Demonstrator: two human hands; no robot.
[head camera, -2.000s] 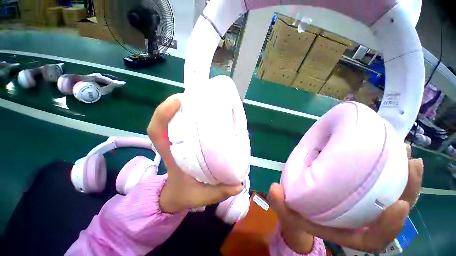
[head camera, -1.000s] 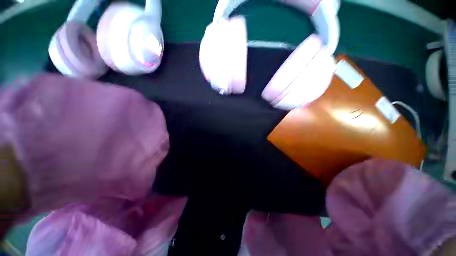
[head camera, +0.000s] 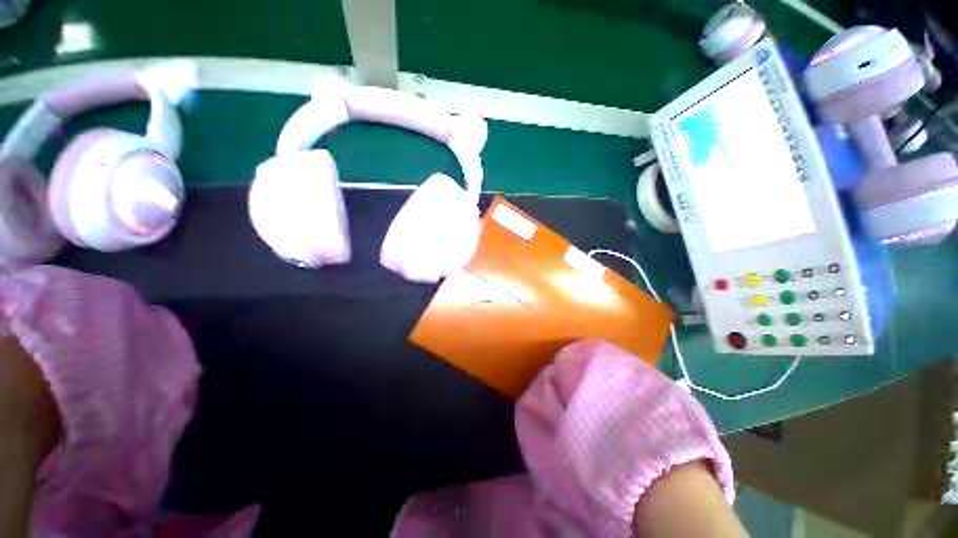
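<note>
One pink and white cat-ear headset lies at the left edge of the black mat, one cup turned outward. A second headset lies near the middle, its right cup touching the corner of a flat orange plate with two white labels. Pink sleeves show at the lower left and lower right; the right one overlaps the plate's lower edge. Only bare skin beyond each cuff shows, cut off by the picture's edge. Both my hands are outside the picture, so what they hold is hidden.
A white tester with a lit screen and coloured buttons stands at the right. Another headset is behind it. A white cable loops below. A pale rail and post are at the back.
The headset held up between my hands has left view, and both hands are out of the picture. The view has turned down, then right, bringing the whole tester in. The two mat headsets appear unmoved.
</note>
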